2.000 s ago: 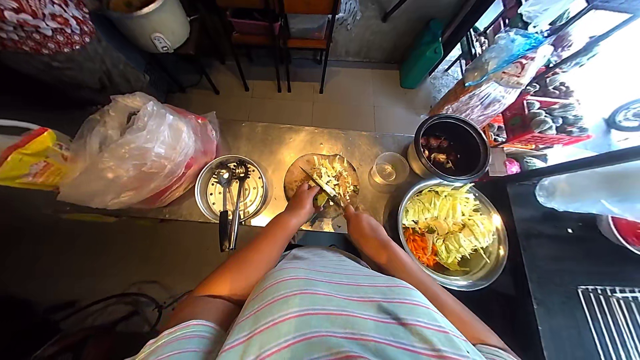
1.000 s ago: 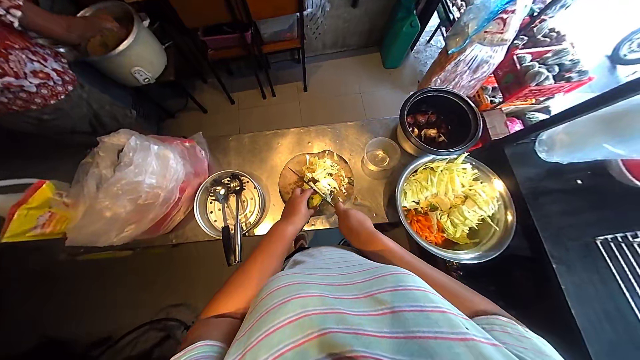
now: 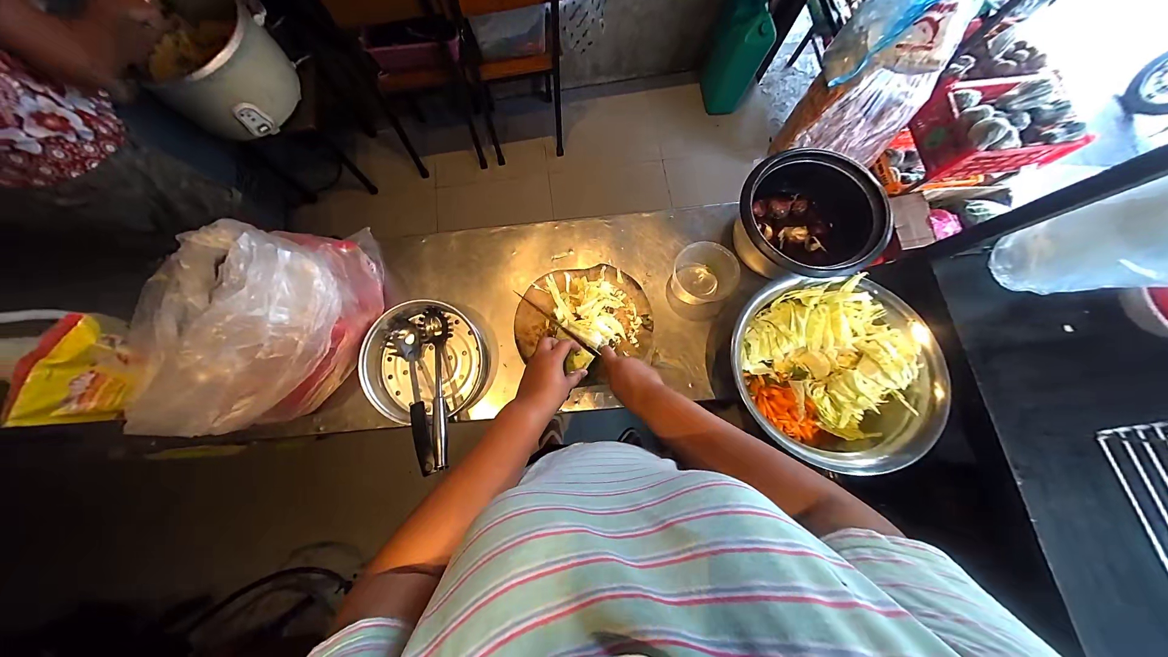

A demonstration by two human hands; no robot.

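Observation:
My left hand (image 3: 546, 372) grips a small green-yellow vegetable piece (image 3: 578, 359) at the near edge of a round wooden chopping board (image 3: 534, 324). My right hand (image 3: 631, 376) is shut on the handle of a knife (image 3: 554, 319), whose blade points to the far left across the board, close to my left fingers. Pale shredded vegetable, apparently cabbage (image 3: 598, 308), lies beyond the blade. Right of the board stands a clear plastic cup (image 3: 704, 274). Further right, a steel bowl (image 3: 940, 392) holds shredded cabbage and orange carrot strips (image 3: 782, 408). My fingers hide the knife's handle.
A perforated steel tray (image 3: 383, 379) with two serving utensils (image 3: 438, 401) and a plastic bag (image 3: 246, 328) stand left on the metal table (image 3: 438, 260). A dark pot (image 3: 753, 242) stands at right. Behind left, another person's hand (image 3: 109, 36) is at a rice cooker (image 3: 265, 82).
The other person's hand at the rice cooker has shifted since one second ago. Both my hands stay at the board with the knife. The view has moved slightly.

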